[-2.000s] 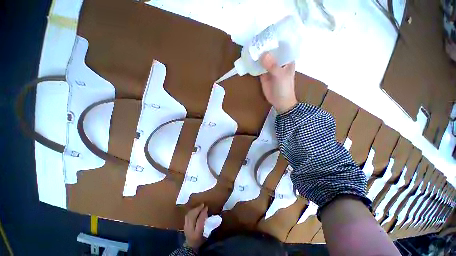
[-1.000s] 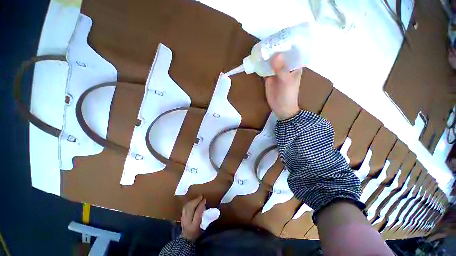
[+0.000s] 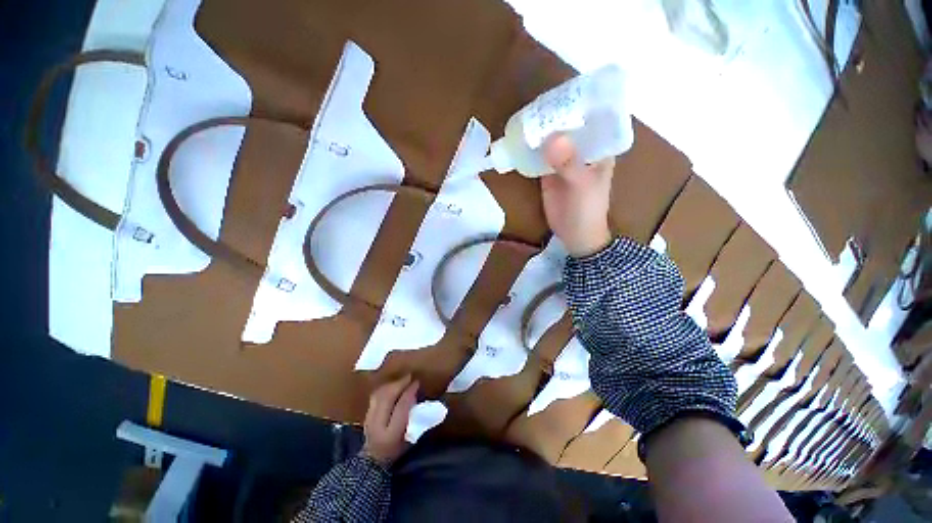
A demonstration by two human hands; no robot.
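My right hand (image 3: 578, 199) grips a translucent white glue bottle (image 3: 572, 121), tilted with its nozzle end pointing left over the upper part of a white stepped piece (image 3: 434, 255). The pale nozzle tip is hard to tell from the white piece. My left hand (image 3: 390, 414) is at the near edge of the brown panels (image 3: 235, 358), with a small crumpled white wad (image 3: 425, 419) held at its fingers. Brown arched handles (image 3: 353, 194) cross the white pieces, with small dark rectangles at the strap ends.
More overlapped brown panels (image 3: 751, 260) with white pieces run to the lower right. Separate brown sheets (image 3: 853, 153) lie across the white table covering (image 3: 736, 112). A grey metal stand (image 3: 169, 449) is on the dark floor at lower left. A dark rounded shape (image 3: 470, 485) is at bottom centre.
The panels have shifted upward in the view. The bottle's nozzle end has moved from the white piece's top corner to a little lower along it. My left hand keeps the wad near the panels' edge.
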